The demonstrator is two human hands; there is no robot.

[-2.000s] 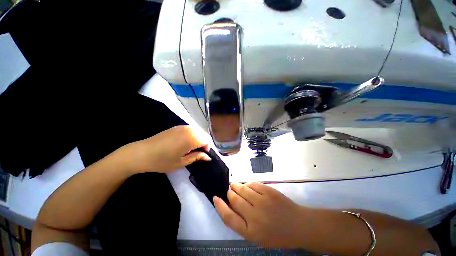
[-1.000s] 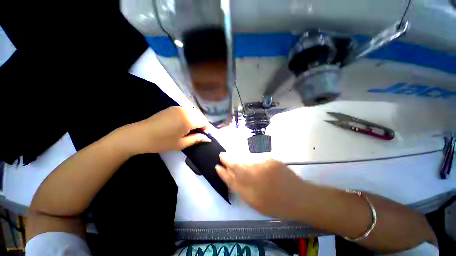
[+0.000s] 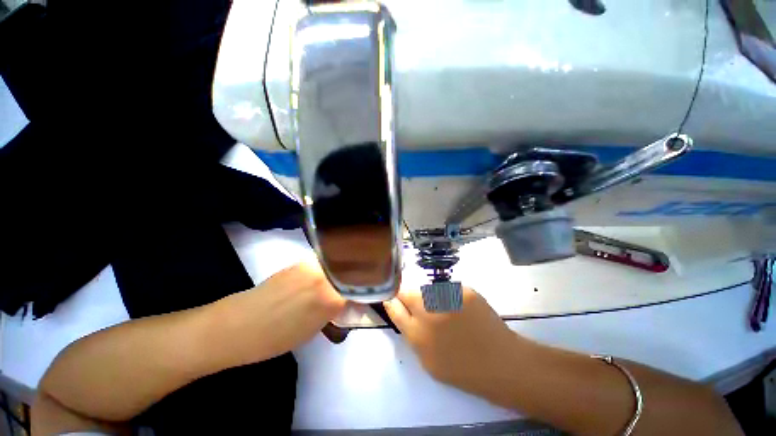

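Observation:
A black cut piece [image 3: 387, 318] shows only as a small dark strip between my hands, below the shiny take-up lever guard [image 3: 347, 170]. My left hand [image 3: 299, 298] is at the left of the guard's lower end, its fingertips partly hidden behind it. My right hand [image 3: 442, 332] has its fingers on the black piece, just below the tension dial [image 3: 534, 234] and a smaller knurled knob [image 3: 442, 295]. The needle and presser foot are hidden by the guard and hands. The white sewing machine head [image 3: 544, 77] fills the top.
Black fabric panels [image 3: 77, 187] heap at the left, with a strip hanging toward the front edge. Thread snips [image 3: 625, 254] lie on the machine bed, partly behind the dial. Another small tool [image 3: 760, 294] lies at the far right.
Both hands have come closer together under the guard, and the black piece is now mostly hidden. The view has shifted, so the machine head looks larger and lower than one second ago.

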